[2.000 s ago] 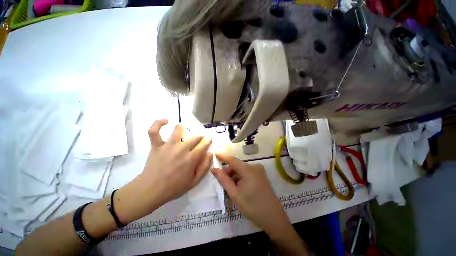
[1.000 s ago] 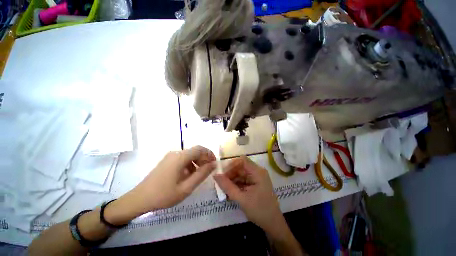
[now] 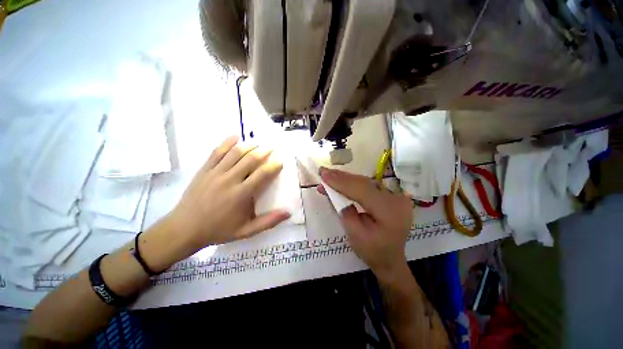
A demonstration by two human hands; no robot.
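Observation:
A white fabric piece (image 3: 281, 198) lies in front of the needle area of the sewing machine (image 3: 307, 61). My left hand (image 3: 229, 194) rests on its left part, fingers spread toward the presser foot. My right hand (image 3: 369, 211) pinches a narrow folded white strip (image 3: 336, 198) between thumb and fingers, just right of that piece. Whether strip and piece are joined near the foot cannot be told. The needle is hidden in glare and behind the head. Stacks of white cut pieces (image 3: 136, 129) lie left of my left hand.
A white pile (image 3: 422, 153) lies over yellow-handled scissors (image 3: 463, 213), right of the needle. Red-handled scissors (image 3: 486, 187) are beside them. Loose white pieces (image 3: 543, 187) lie at the far right. A printed ruler (image 3: 253, 258) runs along the table's front edge.
The hands had been together on a small folded piece and are now apart. My left hand has flattened onto fabric near the foot; my right holds a strip farther right. The view has moved closer.

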